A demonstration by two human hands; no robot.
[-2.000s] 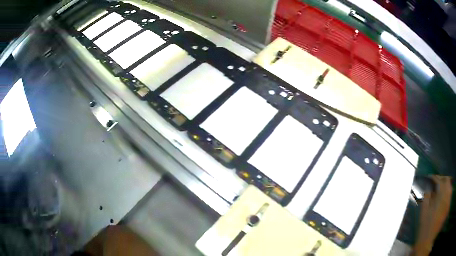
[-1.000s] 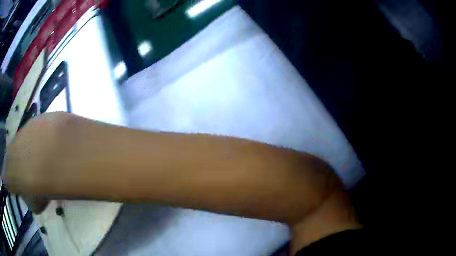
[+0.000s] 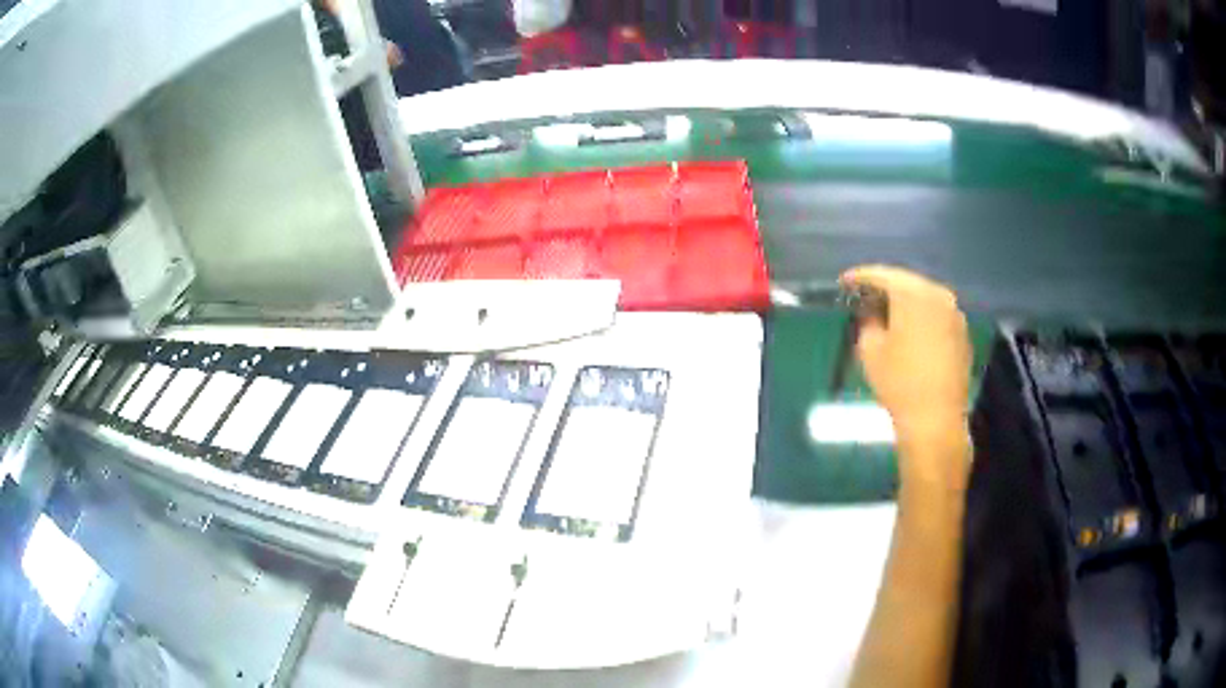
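Observation:
A row of black phone middle frames with white windows lies on the white infeed belt. Two frames stand spaced apart at its right end, the last one nearest the belt end. Cream guide plates lie beyond and before the belt. My right hand is over the green conveyor, right of the belt, fingers curled on a thin dark strip that looks like a phone middle frame seen edge-on. My left hand is out of the picture.
A red plastic tray lies beyond the belt on the green line conveyor. Black blister trays stand at the right. Grey machine housing rises at the left. A person's dark clothing shows at the back.
The view has swung back over the belt. My right arm, which crossed it, is now right of it. Two spaced frames show at the row's right end, where two seconds ago one did.

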